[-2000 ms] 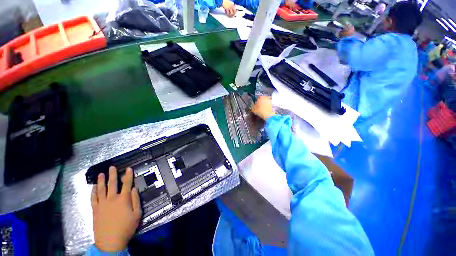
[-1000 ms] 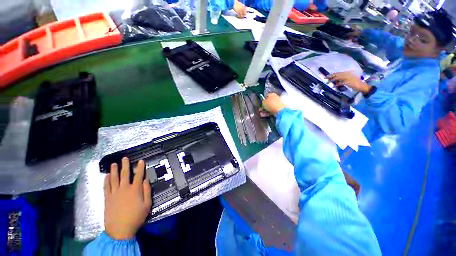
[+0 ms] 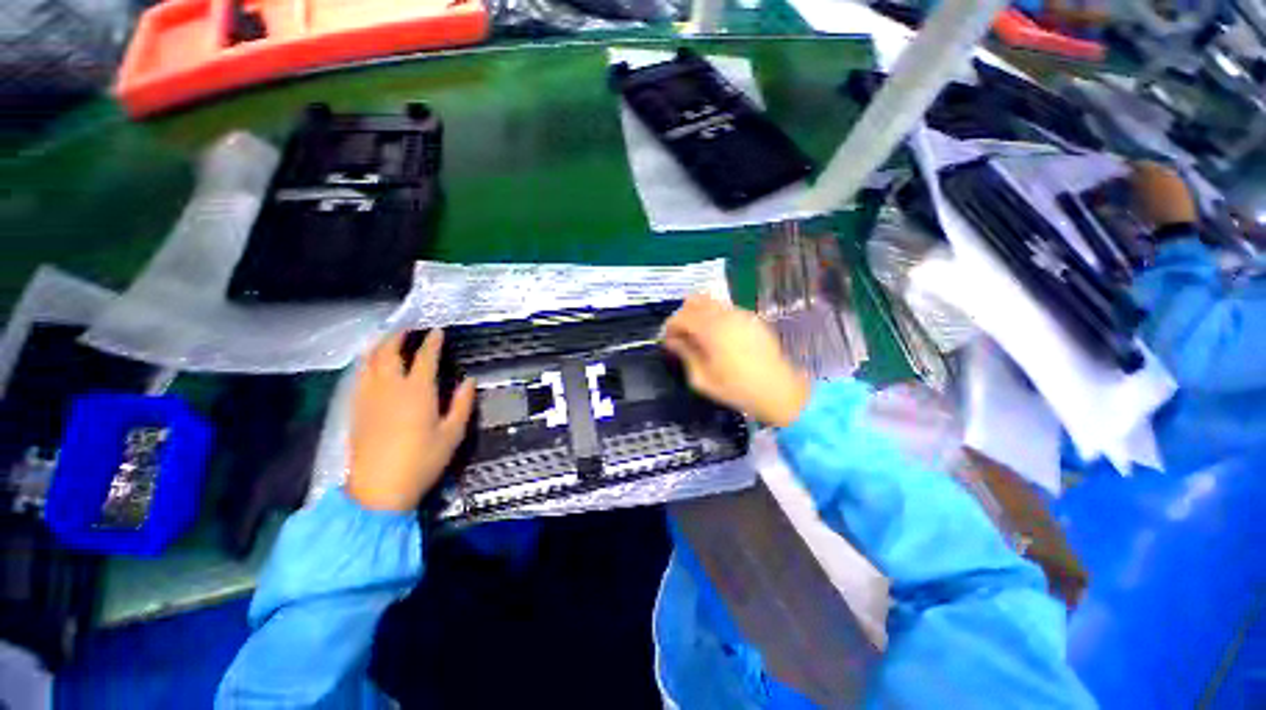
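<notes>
A black plastic housing [image 3: 583, 427] with white bracket pieces at its centre lies flat on a silvery bubble sheet [image 3: 572, 282] in front of me. My left hand [image 3: 400, 419] rests on the housing's left end, fingers and thumb apart. My right hand [image 3: 736, 361] is over its upper right part, thumb and fingertips pinched together. A thin pale line at the fingertips looks like a metal strip; the fingers hide most of it. Loose metal strips [image 3: 809, 294] lie right of the sheet, by the post.
A blue bin [image 3: 128, 472] of small metal parts stands at left. Two black units [image 3: 347, 208] [image 3: 711, 128] lie on sheets behind. There is an orange tray [image 3: 313, 53], a pale post [image 3: 902, 108] and a person's sleeve [image 3: 1208, 326] at right.
My right hand has moved from the metal strips to the housing's upper right. My left hand remains on the left end. The view has shifted left and down, showing more of the blue bin.
</notes>
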